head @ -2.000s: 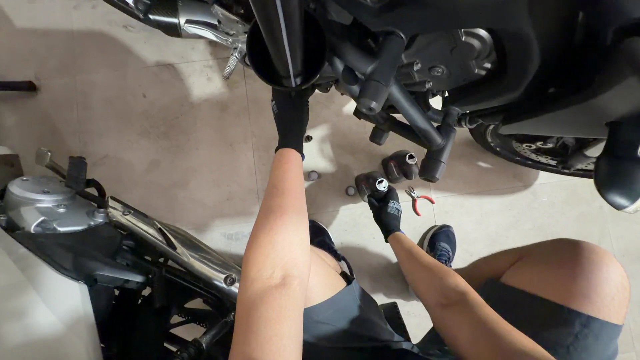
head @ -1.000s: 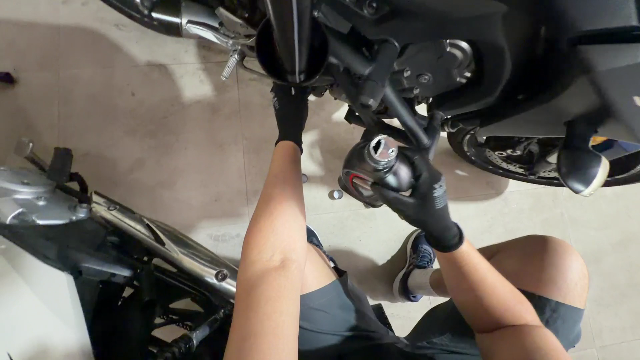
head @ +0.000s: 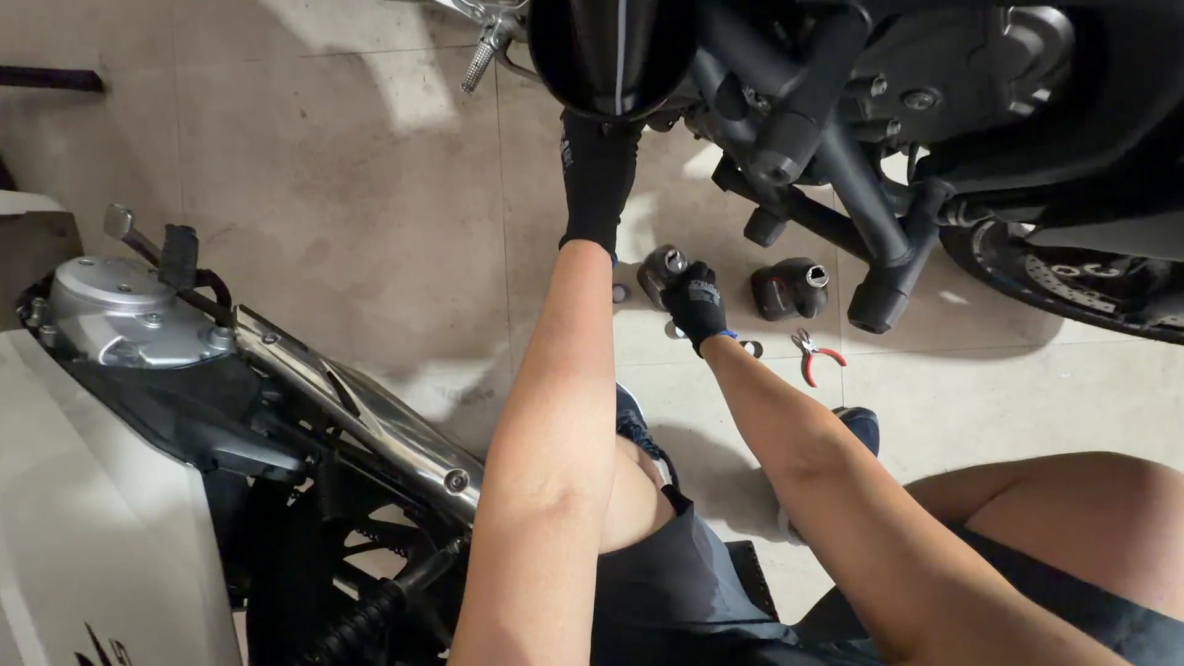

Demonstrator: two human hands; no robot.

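Observation:
My left hand (head: 599, 176), in a black work glove, reaches up beneath a large black funnel (head: 610, 88) beside the motorcycle; its fingers are hidden, so its hold cannot be told. Down by the floor my right hand (head: 697, 303), gloved alike, has its fingers around the side of a dark bottle (head: 655, 276) with an open mouth. A second dark open-mouthed bottle (head: 782, 291) stands to the right. Below that one lie pliers with red handles (head: 819, 357). Small round caps or discs (head: 752, 349) lie near my right wrist.
Black crash bars (head: 856, 199) of the motorcycle overhang the floor right of the funnel, with a wheel and brake disc (head: 1078, 277) beyond. Another motorcycle with a silver exhaust pipe (head: 370, 407) stands close at the left. A dark bar (head: 51, 79) shows at the upper left.
My right hand held a bottle raised near the crash bars one second ago; now it is lower, at a bottle by the floor. My left hand stays beneath the funnel.

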